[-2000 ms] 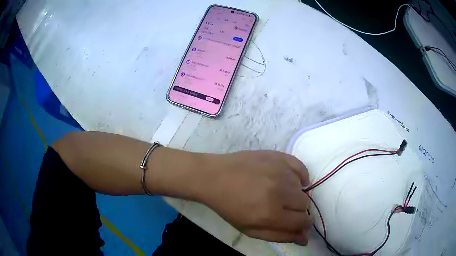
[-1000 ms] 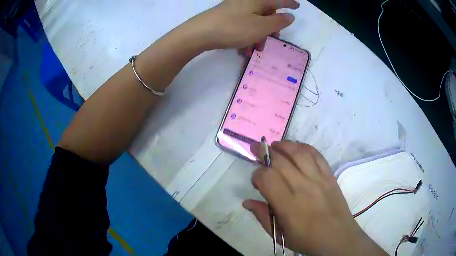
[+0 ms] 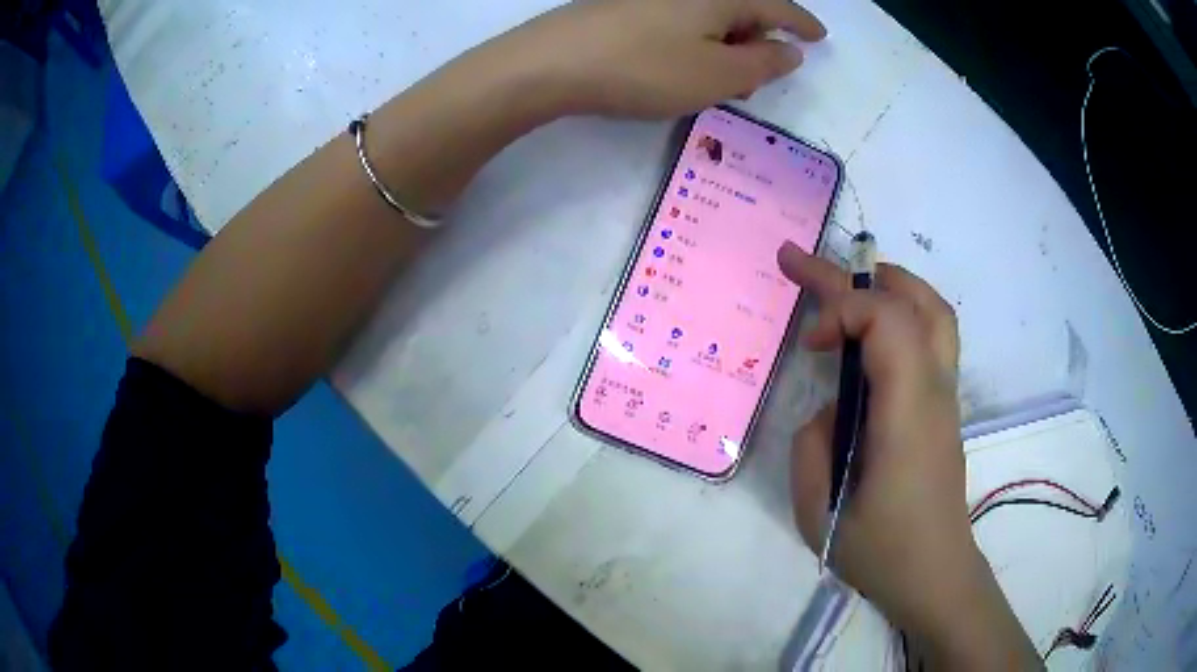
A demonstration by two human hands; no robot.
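A smartphone (image 3: 709, 295) lies on the white bench top with a pink lit screen showing a list and icons. My left hand (image 3: 696, 53) rests just above the phone's top edge, fingers apart and holding nothing. My right hand (image 3: 886, 420) is at the phone's right side, a fingertip over the screen's right edge. It holds black tweezers (image 3: 849, 407) with a pale end pointing up. A white hexagonal panel (image 3: 1037, 558) lies at lower right, partly hidden by my right hand and forearm. Red-black wires (image 3: 1037, 490) curve on it.
The scuffed white bench top (image 3: 525, 355) has a curved edge. Beyond it at upper right, a white cable (image 3: 1087, 171) loops over a dark surface. A blue floor (image 3: 328, 525) with a yellow line shows at lower left. A blue object (image 3: 142, 164) stands beside the bench at left.
My left hand has moved from the panel to above the phone. My right hand has come into view and moved from the phone's bottom to its right side. The phone's screen shows a different page.
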